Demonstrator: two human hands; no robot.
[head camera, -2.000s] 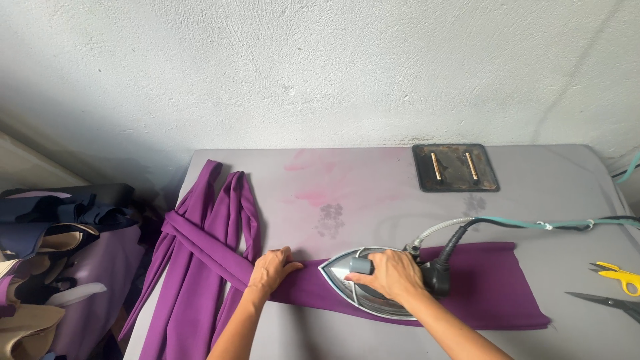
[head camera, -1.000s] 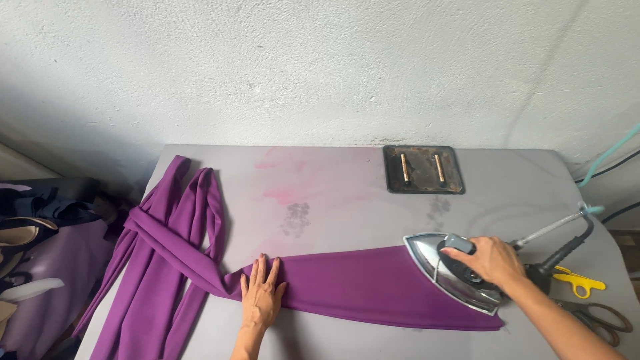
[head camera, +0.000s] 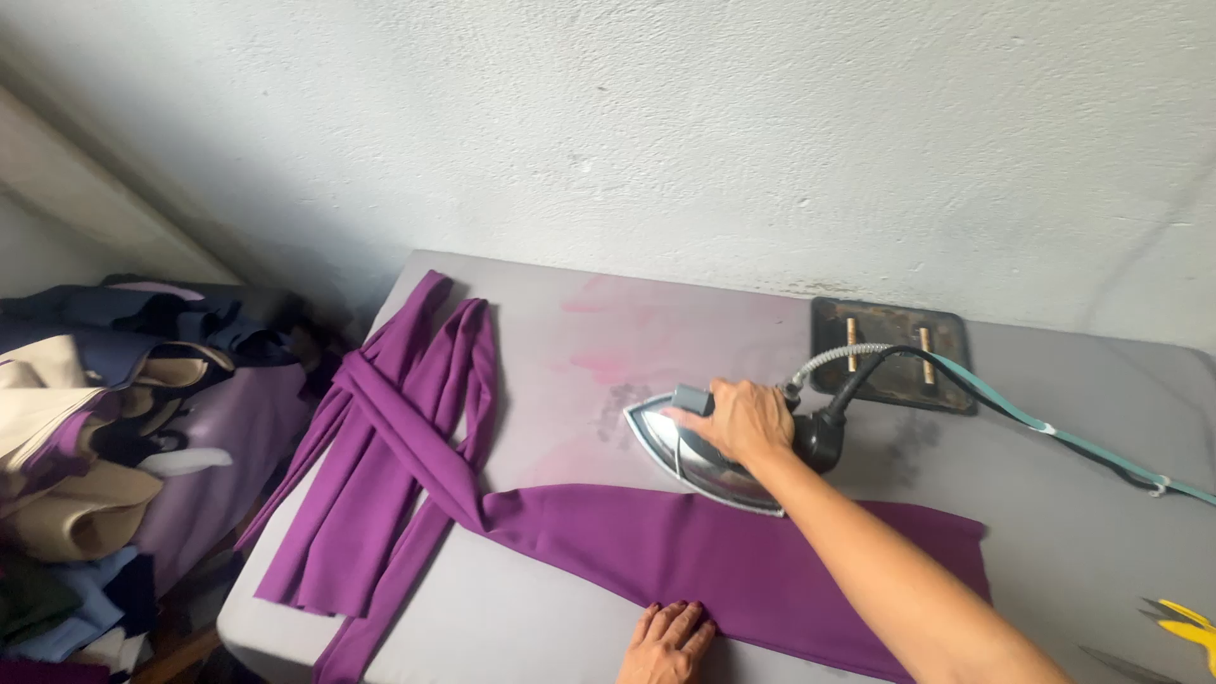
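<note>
My right hand (head camera: 746, 418) grips the handle of a steam iron (head camera: 712, 465), whose tip points left. The iron lies across the far edge of a flat purple fabric panel (head camera: 741, 560), partly on the grey padded surface (head camera: 560, 437). My left hand (head camera: 668, 641) rests with spread fingertips on the panel's near edge, holding nothing. Left of it, the same purple cloth continues into folded, crossed strips (head camera: 399, 446). A hose and cable (head camera: 1007, 404) run from the iron's back to the right.
A dark metal iron rest (head camera: 893, 385) with two bars lies near the textured wall (head camera: 665, 133). Yellow-handled thread snips (head camera: 1187, 627) and a dark blade (head camera: 1126, 665) are at the lower right. Piled fabrics (head camera: 114, 456) in several colours stand at the left.
My right hand has moved the iron left from the panel's right end to its far edge. My left hand has shifted right, to the near edge. The view has swung.
</note>
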